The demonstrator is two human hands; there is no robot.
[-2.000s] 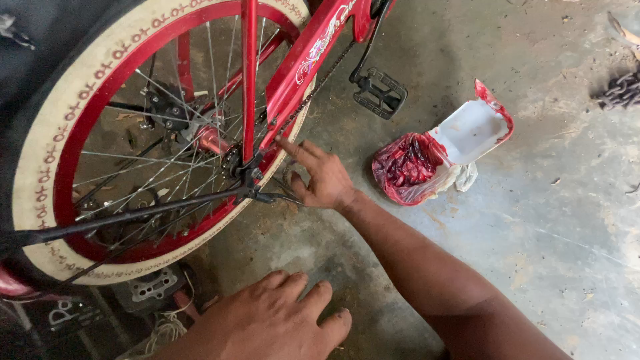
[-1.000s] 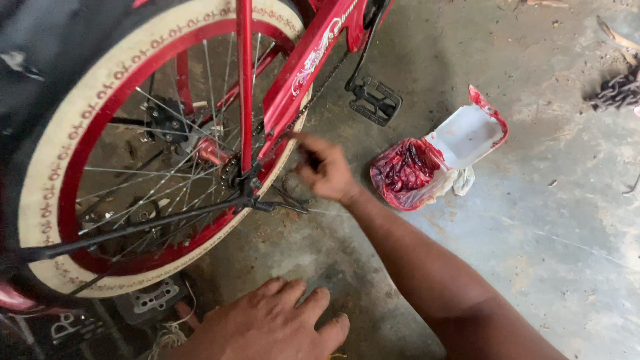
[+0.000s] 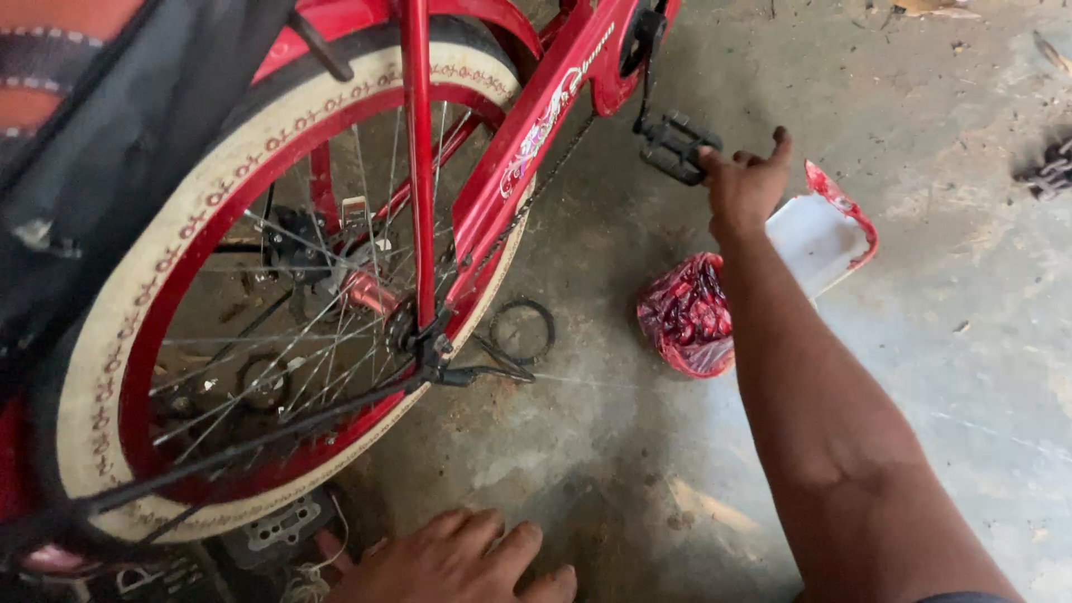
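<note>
A red bicycle frame (image 3: pixel 548 109) and its spoked rear wheel with a cream sidewall (image 3: pixel 84 419) fill the left of the view. My right hand (image 3: pixel 749 188) reaches to the black pedal (image 3: pixel 680 147); a fingertip is at the pedal's edge, other fingers spread. My left hand (image 3: pixel 469 557) is low in the centre, fingers apart and slightly bent, with nothing seen in it; its palm is hidden. The chain (image 3: pixel 557 167) runs from the crank toward the hub (image 3: pixel 368 293). A black cable (image 3: pixel 502 368) sticks out beside the rear axle.
A tub with red grease in a plastic bag (image 3: pixel 687 318) and its white lid (image 3: pixel 821 243) lie on the concrete floor, partly behind my right forearm. A black ring (image 3: pixel 523 331) lies beside the wheel. A dark chain (image 3: pixel 1051 167) is at the right edge, a metal plate (image 3: pixel 289 528) below the tyre.
My right hand has moved from beside the rear axle, up and right to the pedal. My left hand stays low in the view.
</note>
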